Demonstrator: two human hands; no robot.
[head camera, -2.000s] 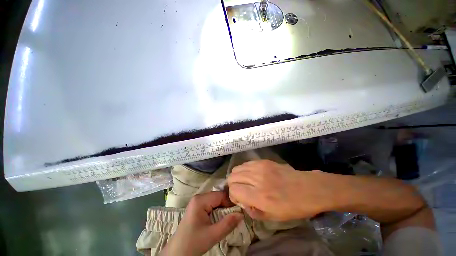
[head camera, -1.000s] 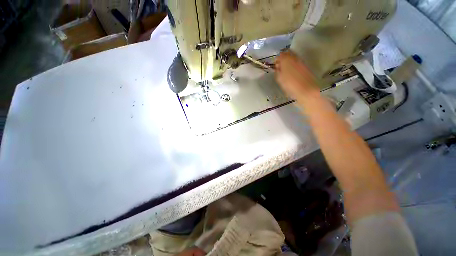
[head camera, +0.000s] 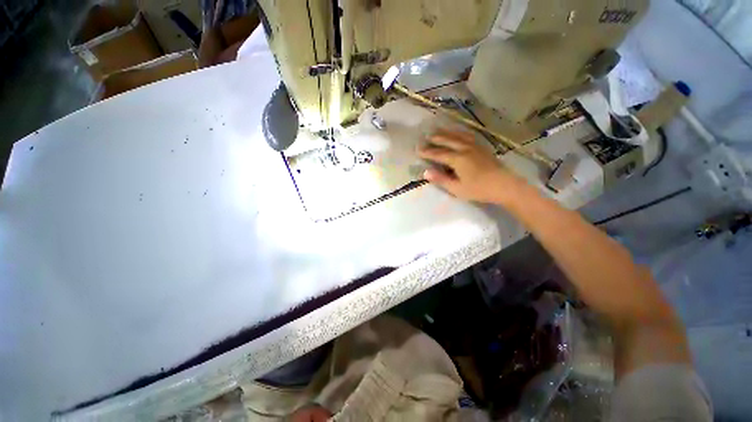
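The cream garment with a gathered waistband (head camera: 392, 389) lies on my lap below the table's front edge, cut off by the bottom of the view. Only a small part of my left hand (head camera: 311, 414) shows beside it at the bottom edge; its grip is hidden. My right hand (head camera: 467, 168) is over the sewing machine's bed, right of the lamp-lit needle area, palm down. Its fingers are somewhat apart and I see nothing in them. The cream sewing machine (head camera: 429, 29) stands at the back.
A thin stick with a flat grey end (head camera: 563, 175) lies right of my right hand. A box-like block with white tape (head camera: 614, 148) stands at the right. Printed scale marks (head camera: 330, 330) run along the table's front edge. Clear and dark red bags (head camera: 528, 342) are below the table. Cardboard boxes (head camera: 144, 70) are back left.
The view has swung up from my lap to the machine. My right hand left the garment, reached to the back of the machine bed, then came forward and left. The stick's grey end is uncovered.
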